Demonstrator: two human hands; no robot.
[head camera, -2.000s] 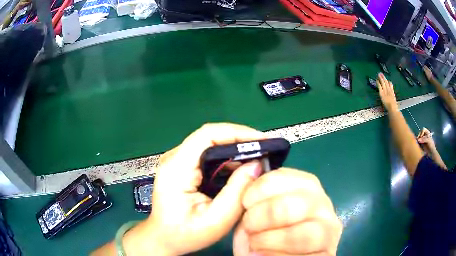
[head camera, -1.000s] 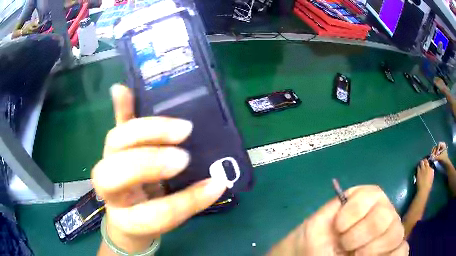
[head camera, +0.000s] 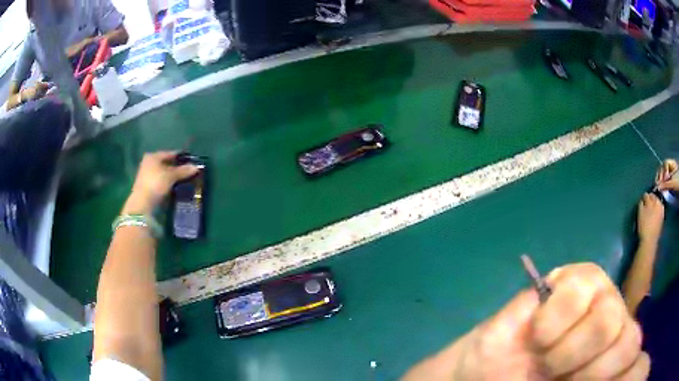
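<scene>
My left hand (head camera: 158, 178) is stretched out over the green belt, its fingers on the top end of an open handset (head camera: 188, 208) that lies there, inner side up. Whether the fingers still grip it is hard to tell. My right hand (head camera: 577, 327) is a fist at the lower right around a small tool (head camera: 537, 277); only its thin shaft end shows, pointing up and left. Another open handset (head camera: 279, 303) lies on the near bench, with a round disc and a yellow strip showing. A dark unit (head camera: 170, 320) is partly hidden behind my left forearm.
More handsets (head camera: 343, 150) lie spaced along the far belt (head camera: 417, 89). A worn whitish rail (head camera: 387, 216) divides belt and near bench. A metal post stands at left. Another person's hands (head camera: 655, 197) work at the right edge. A person, plastic-wrapped goods and red trays (head camera: 484, 9) are beyond.
My left hand has moved from close in front of me out to the belt, where a handset now lies under it. My right fist still holds the tool, slightly further right. The view has shifted.
</scene>
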